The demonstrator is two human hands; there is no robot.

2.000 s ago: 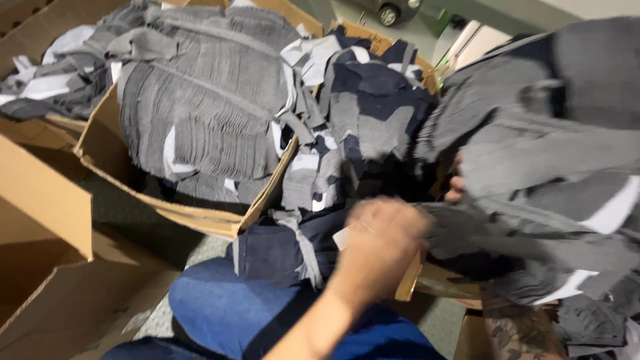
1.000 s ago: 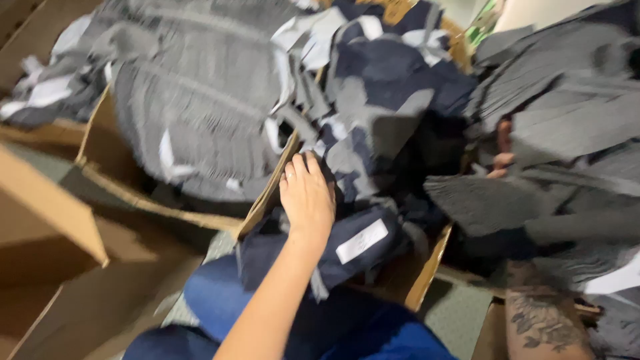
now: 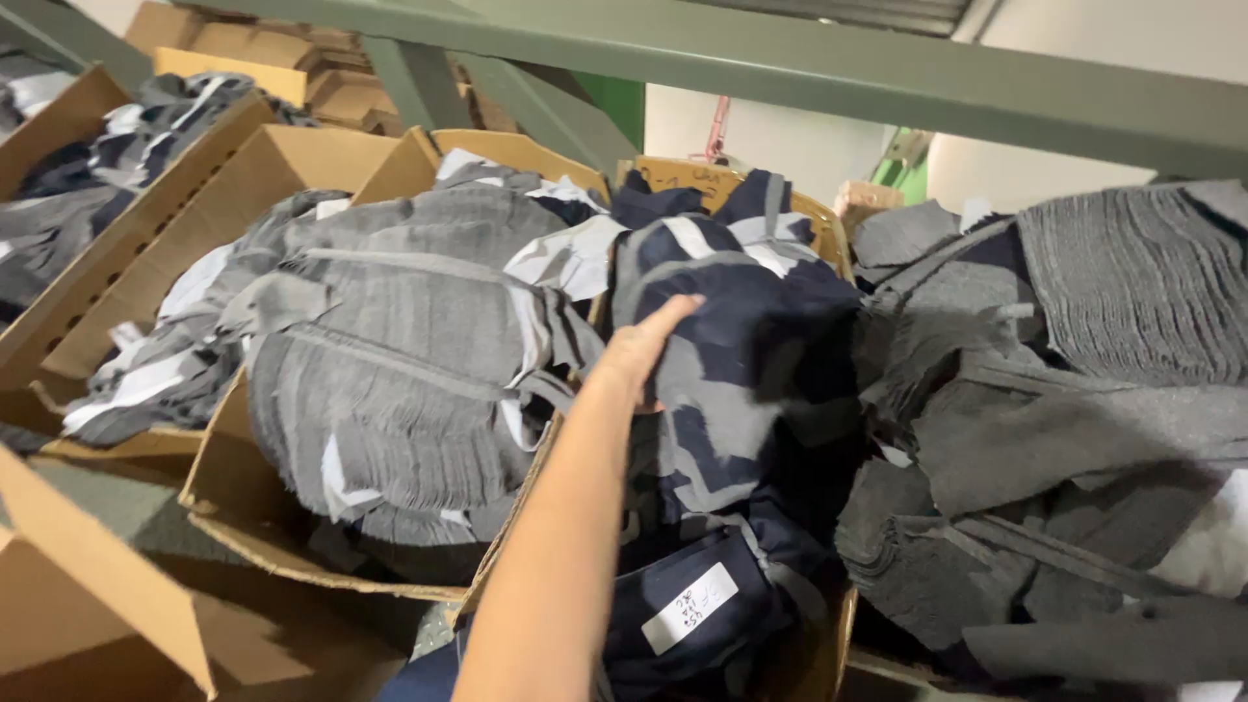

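My left hand (image 3: 648,346) reaches up from the bottom middle and touches the left side of a bundle of navy and grey fabric pieces (image 3: 721,380). One finger lies extended over the fabric; the other fingers are partly hidden, so its grip is unclear. Below it, a folded navy fabric bundle (image 3: 760,556) carries a white label (image 3: 690,608) with handwriting. Left of my forearm, a thick stack of grey knit fabric pieces (image 3: 390,390) bulges from a cardboard box (image 3: 322,575). My right hand does not show.
More grey cut pieces (image 3: 1053,439) are heaped at the right. Further cardboard boxes (image 3: 195,185) with fabric stand at the left, and an opened box (image 3: 107,585) is at lower left. A green-grey metal beam (image 3: 780,68) crosses above.
My left hand has moved from the box's edge onto the navy and grey bundle. The tattooed right forearm and its fingers at the grey pieces have gone out of sight. The view has tilted upward.
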